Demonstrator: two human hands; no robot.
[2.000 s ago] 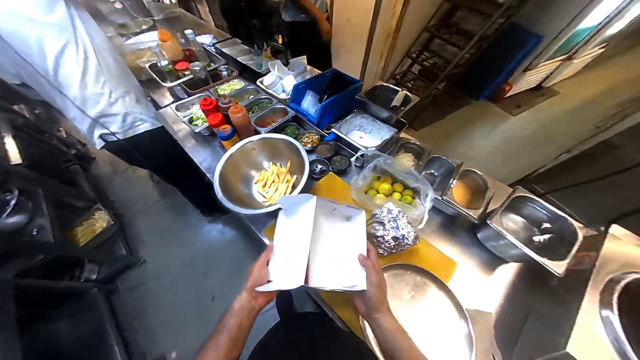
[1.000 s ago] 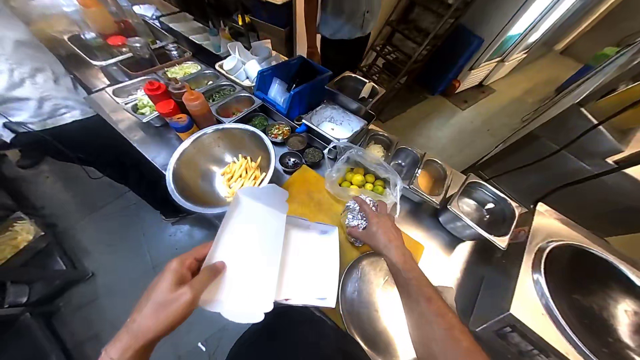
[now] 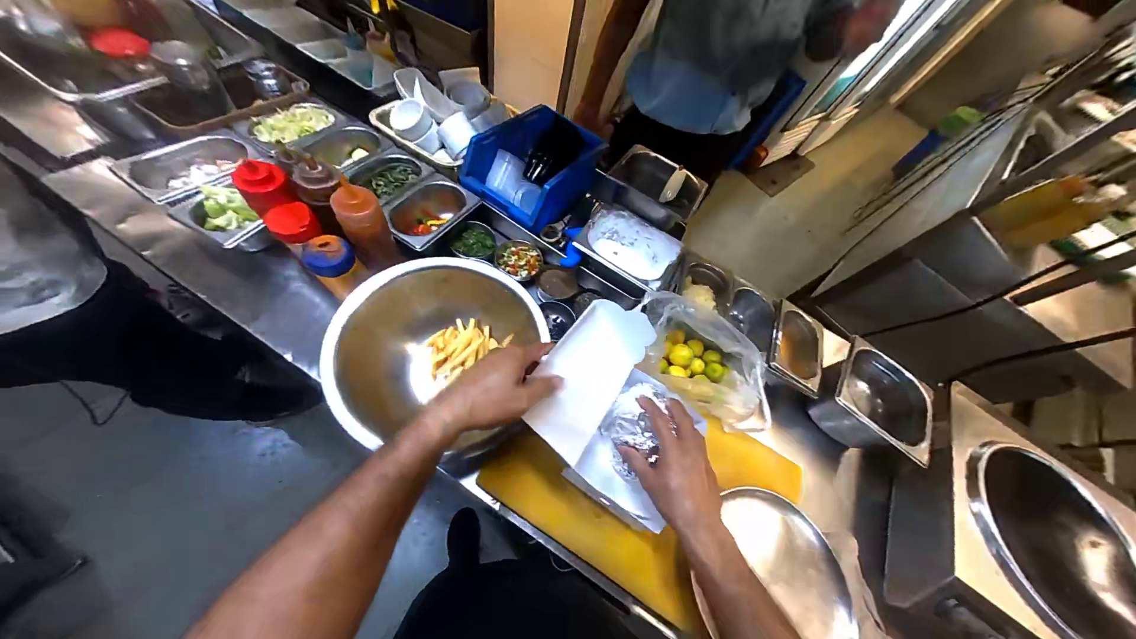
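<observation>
A white cardboard takeaway box stands with its lid raised on the yellow cutting board. My left hand pinches the edge of the lid between thumb and fingers. Inside the tray of the box lies a foil-wrapped item, with the fingers of my right hand spread over it and touching it; whether they grip it I cannot tell. Left of the box, a large steel bowl holds french fries, partly behind my left hand.
A plastic bag of limes sits behind the box, a round steel plate to its right. Sauce bottles, steel pans of vegetables and a blue bin stand farther back. A person is beyond the counter, another at left.
The foil-wrapped item, on the board beside the bag of limes before, is now inside the box. The box has come down onto the board. My right hand has moved left with the foil item.
</observation>
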